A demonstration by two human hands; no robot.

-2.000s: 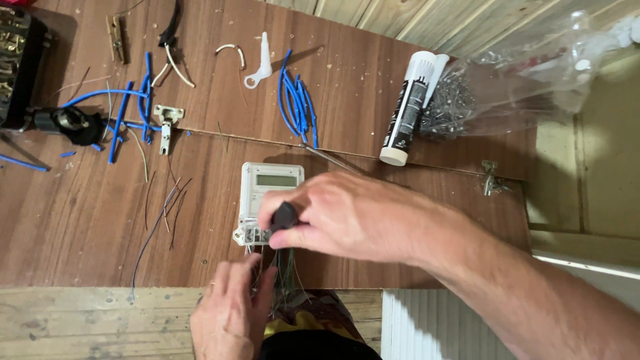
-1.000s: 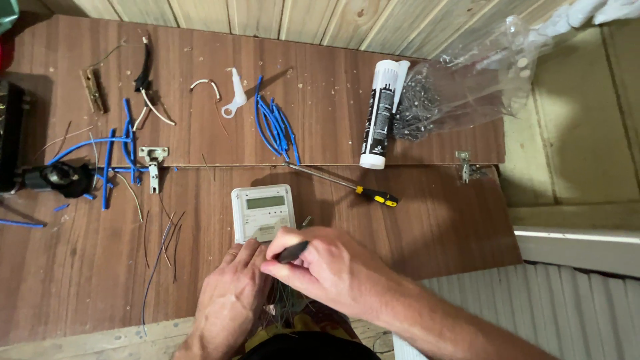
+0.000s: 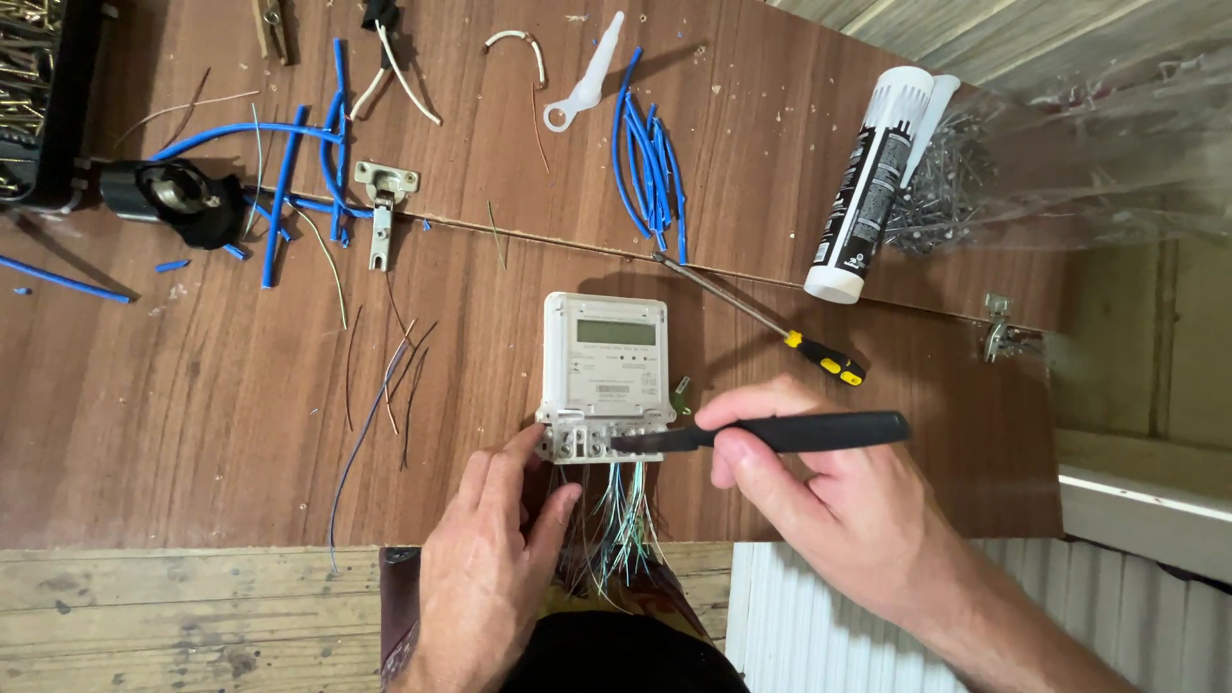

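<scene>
A white electricity meter point(image 3: 606, 361) with a grey display lies near the table's front edge. Many thin coloured wires point(image 3: 626, 520) fan out below its terminal block point(image 3: 587, 440). My left hand point(image 3: 491, 539) rests at the block's lower left corner, fingertips touching it, fingers apart. Between thumb and fingers my right hand point(image 3: 808, 481) holds a black-handled knife point(image 3: 799, 432), whose dark blade reaches over the terminals. Whether the blade touches them cannot be told. A black and yellow screwdriver point(image 3: 823, 356) lies to the meter's right.
Behind the meter lie blue cable pieces point(image 3: 645, 164), a white nozzle point(image 3: 585, 94) and a sealant cartridge point(image 3: 866, 183) beside a plastic bag of screws or nails point(image 3: 938, 188). A metal hinge point(image 3: 383, 207), thin wires and a black box of screws point(image 3: 38, 106) are at the left.
My right hand has shifted right of the meter, and the black handle now lies almost level. The meter's terminals have come into sight. My left hand has moved to the block's left corner.
</scene>
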